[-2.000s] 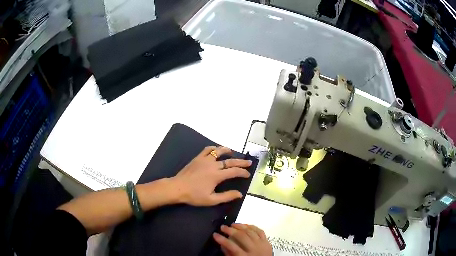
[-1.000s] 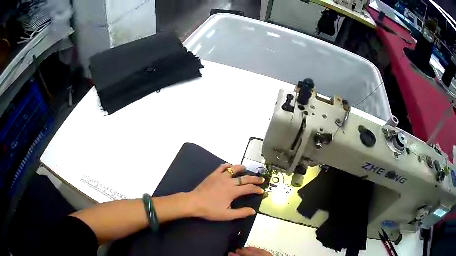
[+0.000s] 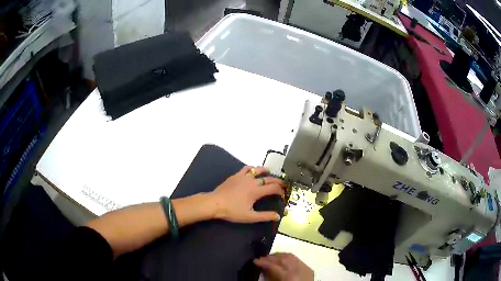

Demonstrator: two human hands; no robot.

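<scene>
The black panel (image 3: 203, 247) lies flat on the white table left of the needle, its right edge at the needle plate (image 3: 302, 211). My left hand (image 3: 247, 195) lies flat on the panel, fingers spread, fingertips close to the presser foot (image 3: 291, 192). My right hand (image 3: 285, 267) is at the bottom edge of the picture, partly cut off, with its fingertips at the panel's right edge; a grip is unclear. The cream sewing machine (image 3: 379, 159) stands to the right. Small black tabs (image 3: 365, 228) lie in a pile under its arm.
Stacked black panels (image 3: 154, 71) lie at the table's far left. A translucent bin (image 3: 318, 66) stands behind the table. Red-handled snips (image 3: 416, 269) lie right of the tabs, cut off by the picture's edge. A red-covered table (image 3: 439, 93) with a black thread cone (image 3: 461, 68) is beyond.
The panel and my left hand have moved closer to the needle, and the panel's edge now reaches the presser foot. My right hand has stayed near the panel's lower right edge. The view has shifted slightly.
</scene>
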